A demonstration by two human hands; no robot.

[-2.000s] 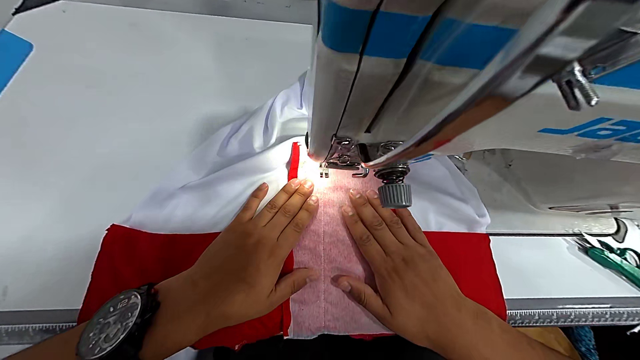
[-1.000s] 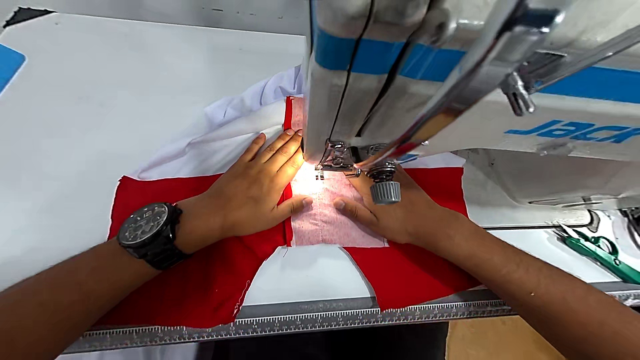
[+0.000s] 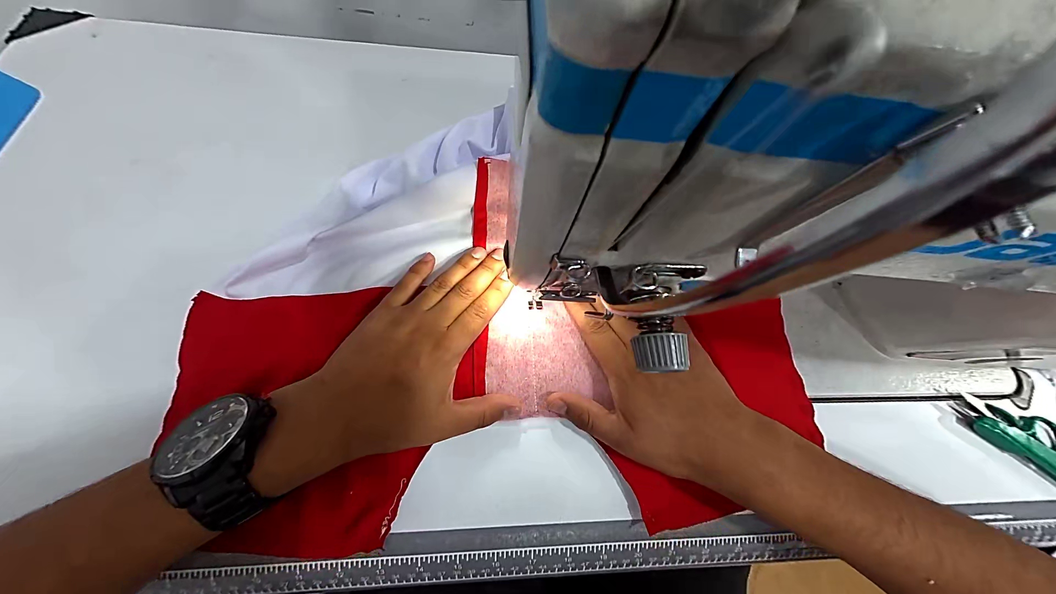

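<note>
My left hand (image 3: 404,363) lies flat, fingers spread, on red fabric (image 3: 272,338) and the edge of a pinkish strip (image 3: 536,371) lit by the machine's lamp. My right hand (image 3: 660,396) rests on the strip's right side and the red fabric, its fingertips partly hidden behind the sewing machine's head. Between both hands is the presser foot (image 3: 536,304), over the strip; whether it touches the cloth is hard to tell. White fabric (image 3: 396,231) joins the red beyond my left hand. Both thumbs point inward at the strip's near end. A black watch is on my left wrist.
The Jack sewing machine (image 3: 627,165) fills the upper right, with a grey knurled knob (image 3: 660,351) near my right hand. Green-handled snips (image 3: 1015,437) lie at the right edge. A measuring scale (image 3: 495,565) runs along the front edge of the white table (image 3: 165,165).
The fabric has moved away from me under the machine; the strip's near end and the curved red edges now lie farther from the table's front. The right hand's fingers have gone behind the machine's head.
</note>
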